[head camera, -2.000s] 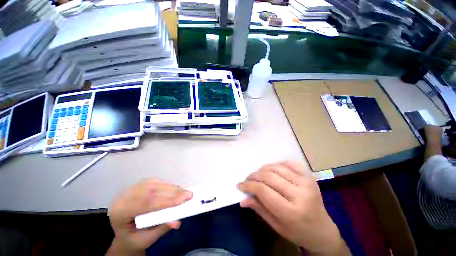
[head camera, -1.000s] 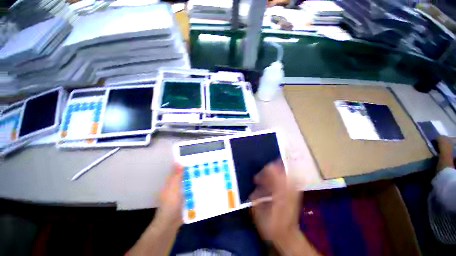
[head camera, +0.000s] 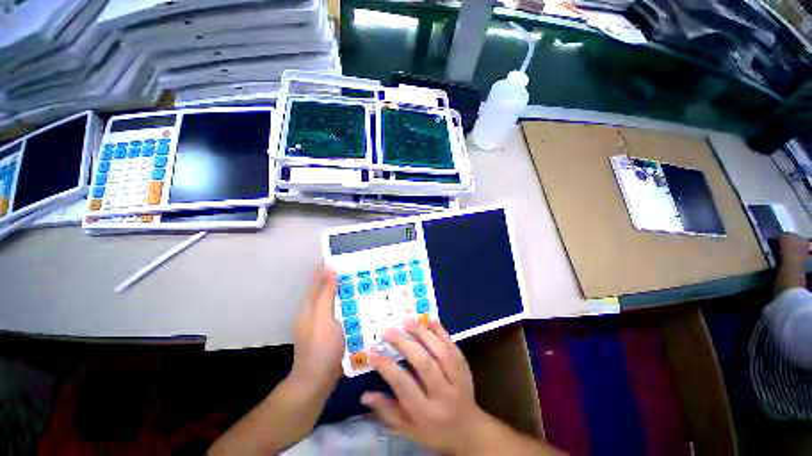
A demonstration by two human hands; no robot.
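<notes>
A calculator with writing pad (head camera: pixel 472 272) faces up in front of me, tilted slightly, its upper part over the bench edge. Its grey display (head camera: pixel 372 239) shows a small dark digit at the right end. The dark panel is on the right half. My left hand (head camera: pixel 318 334) grips the calculator's left edge, thumb beside the keys. My right hand (head camera: pixel 427 378) is over the lower keypad, fingers spread with fingertips on or just above the keys; it holds nothing. It hides some lower keys.
More calculators (head camera: pixel 223 160) lie at left, before stacked housings (head camera: pixel 240 44). Housings with green boards (head camera: pixel 328 132) are stacked at centre. A stylus (head camera: pixel 160 262), squeeze bottle (head camera: pixel 501 111) and cardboard sheet (head camera: pixel 570 205) with a back cover (head camera: pixel 694 200) are on the bench. Another person's arm (head camera: pixel 791 267) is far right.
The calculator went from edge-on in both hands to face up. My right hand moved from the dark panel to the keypad, and the thin white stick seen by it is gone. A digit now shows.
</notes>
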